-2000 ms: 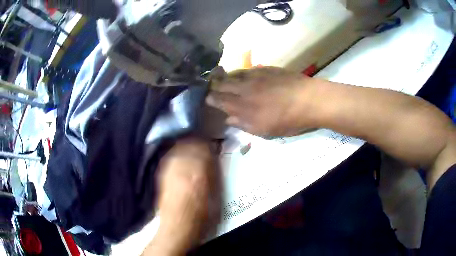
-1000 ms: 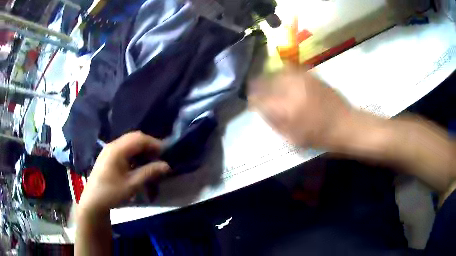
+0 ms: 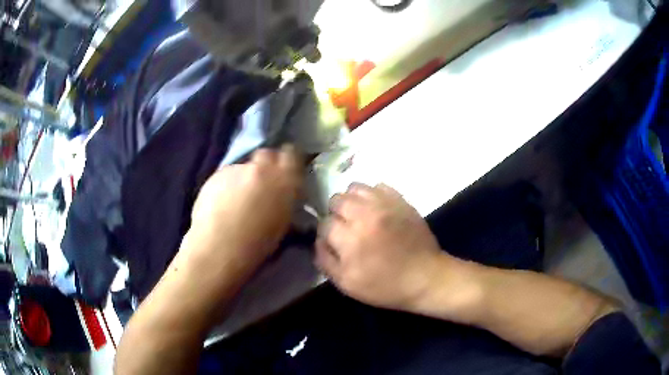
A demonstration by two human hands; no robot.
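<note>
The dark navy garment (image 3: pixel 165 165) lies heaped left of the needle, with a paler grey face showing near the machine head. The sewing machine head (image 3: pixel 253 29) is at the top, its needle area lit yellow, and the cloth reaches up to it. My left hand (image 3: pixel 253 187) is on the garment just below the needle area, fingers curled into the cloth, slightly blurred. My right hand (image 3: pixel 374 242) is at the garment's right edge by the table front, fingers curled; its fingertips are hidden, and a small white bit shows beside them.
Orange-red tape (image 3: pixel 352 91) is crossed on the bed, and a red strip runs along its edge. Black scissors handles (image 3: pixel 392 4) are cut off at the top. The white table (image 3: pixel 484 124) curves to the right. A blue crate (image 3: pixel 645 190) stands at the right. A black and red object is at lower left.
My left hand has moved up and right towards the needle. My right hand has moved down and left to the garment's edge. The camera view has shifted, showing the machine head and blue crate more.
</note>
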